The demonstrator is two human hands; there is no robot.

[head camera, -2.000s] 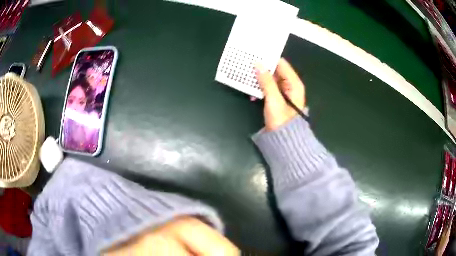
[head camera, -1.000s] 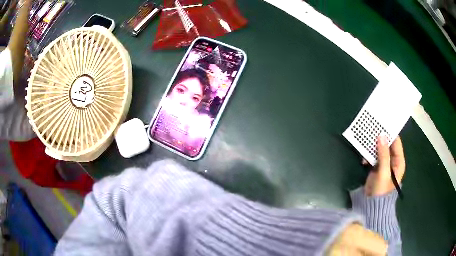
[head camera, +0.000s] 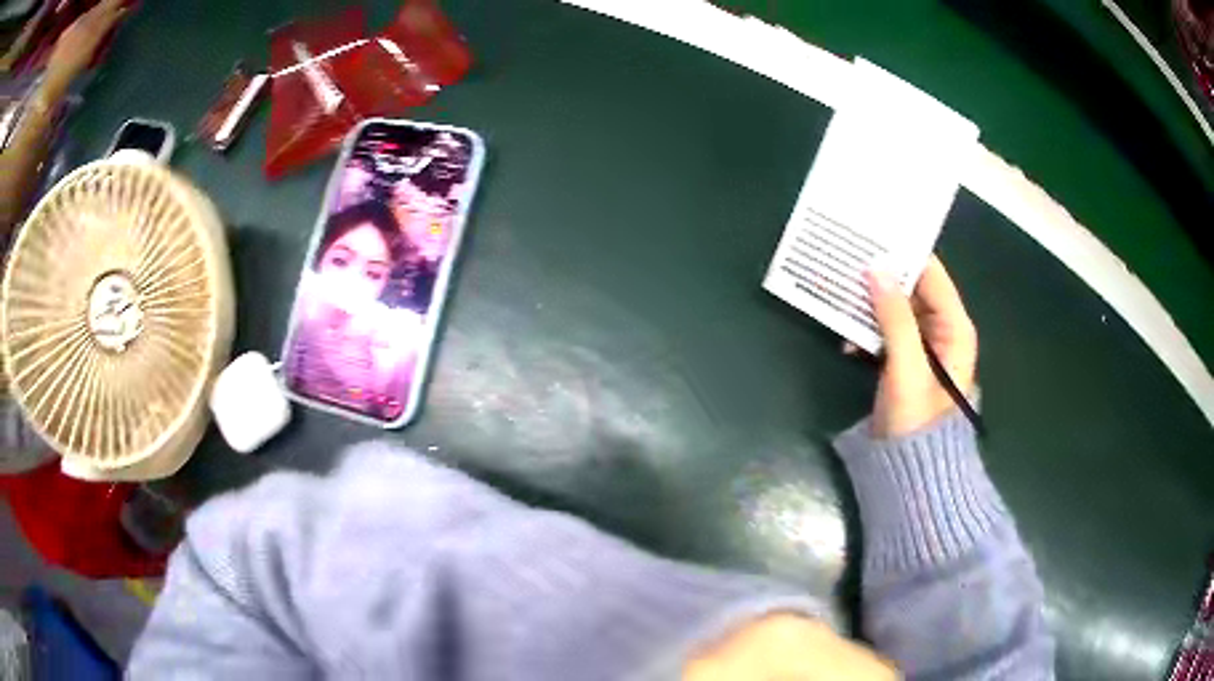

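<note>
A white dot label sheet [head camera: 889, 166] is held over the dark green work surface, right of centre. Its upper end is blank and rows of dark dots show at its lower end. My right hand [head camera: 919, 353] grips its lower right edge, thumb on top. Dark tweezers [head camera: 955, 390] stick out backward from the same hand; their tips are hidden. My left hand [head camera: 786, 652] is blurred and cut off by the bottom edge; its fingers do not show.
A smartphone [head camera: 377, 286] with a pink video lies left of centre, a small white rounded square [head camera: 250, 402] at its edge. A cream desk fan [head camera: 117, 313] stands far left. Red plastic film [head camera: 320, 93] lies beyond the phone. Another person's arm [head camera: 51, 100] shows top left.
Against one second ago the whole view has swung, so fan, phone and sheet all appear further left. My right hand still holds the sheet. My left hand stays at the bottom edge.
</note>
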